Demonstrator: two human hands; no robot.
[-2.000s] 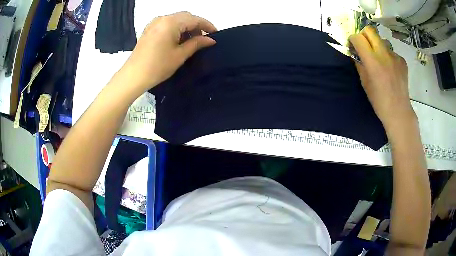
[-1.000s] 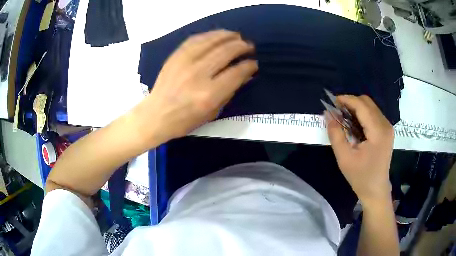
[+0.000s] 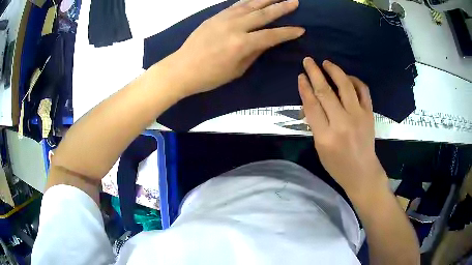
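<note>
The dark curved fabric panel lies spread on the white table, its concave edge along the printed ruler. My left hand rests palm down on the panel's upper middle, fingers apart, holding nothing visible. My right hand lies palm down over the panel's lower edge, fingertips on the cloth. The snips show as two dark pointed blades sticking out left from under my right hand, over the ruler. Their handles are hidden, so whether the hand grips them cannot be told. Loose threads show at the panel's right end.
Another dark pleated piece lies at the table's upper left. A dark flat rectangle, perhaps a phone, is at the upper right. A blue-rimmed bin with cloth stands below the front edge at left. Part of a machine shows at the top right.
The panel first shifted left, and its raw right end came into view. My left hand has moved up and right across it. My right hand has turned flat onto the cloth, the snips now beneath it.
</note>
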